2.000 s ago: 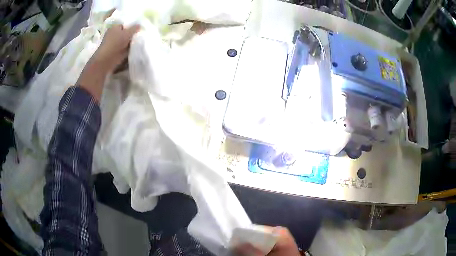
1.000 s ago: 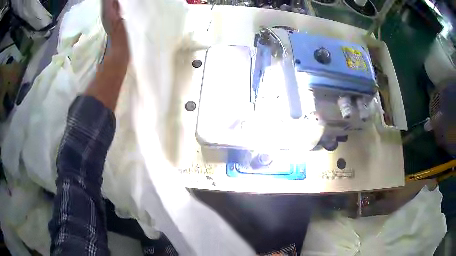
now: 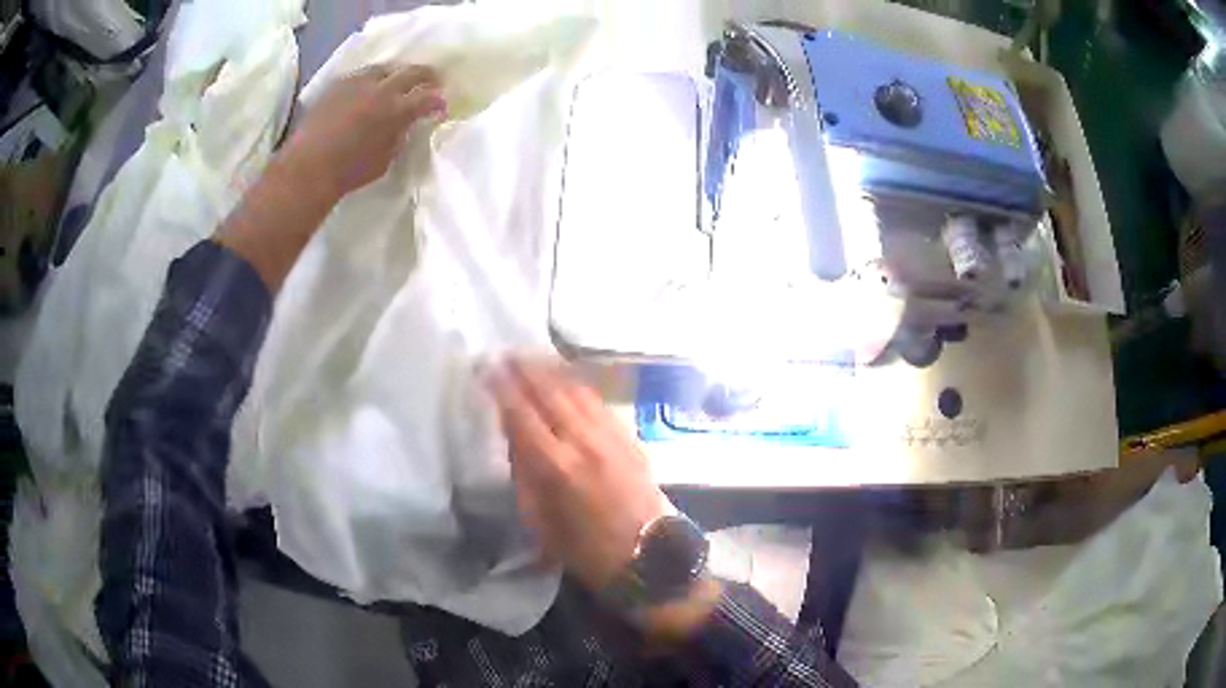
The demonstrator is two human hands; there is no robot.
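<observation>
A large white garment piece [image 3: 363,390] lies spread over the left part of the machine table and hangs over its front edge. My left hand [image 3: 370,124] rests on its upper part, fingers bent and pointing right; whether they pinch the cloth is unclear. My right hand [image 3: 571,450], slightly blurred and with a dark watch at the wrist, lies on the cloth's right side near the table's front edge, fingers extended. The sewing machine [image 3: 928,128] stands to the right, its white parts glared out. The blue plate [image 3: 746,419] sits below the head; the needle area is hidden by glare.
The cream table [image 3: 1029,403] reaches right, with its front edge below the blue plate. White cloth [image 3: 908,612] lies at the lower right, and more white cloth [image 3: 101,350] hangs at the left. A yellow-orange bar [image 3: 1176,433] is at the right edge.
My right hand has come into view from below and now lies on the cloth. My left hand has moved right and slightly down. The long raised strip of cloth now lies spread on the table.
</observation>
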